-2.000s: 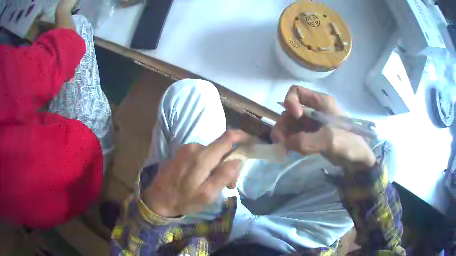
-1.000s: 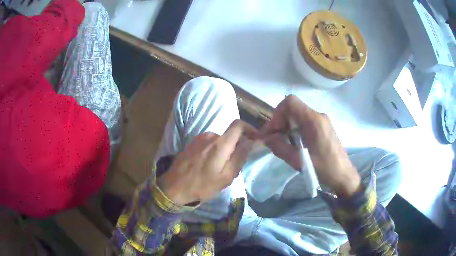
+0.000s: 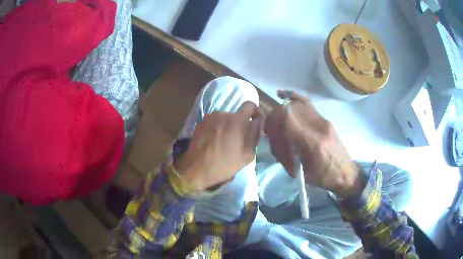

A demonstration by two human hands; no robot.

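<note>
My left hand is over my lap, its fingers bent together and meeting the fingertips of my right hand; whatever it pinches is hidden and blurred. My right hand is closed around a slim whitish, clear-handled tool, whose handle sticks out below the palm toward my thigh. The tool's tip is hard to make out near the top of the hand. The round wood-look lid sits on its white body on the white-covered table, beyond my right hand.
A black smartphone lies near the wooden table edge. White boxes stand at the right, with clear plastic beside them. A person in a red top sits close at my left.
The pale piece seen between my hands two seconds ago is now hidden. The hands have come together, and the tool's handle has swung to point down. The view has shifted left.
</note>
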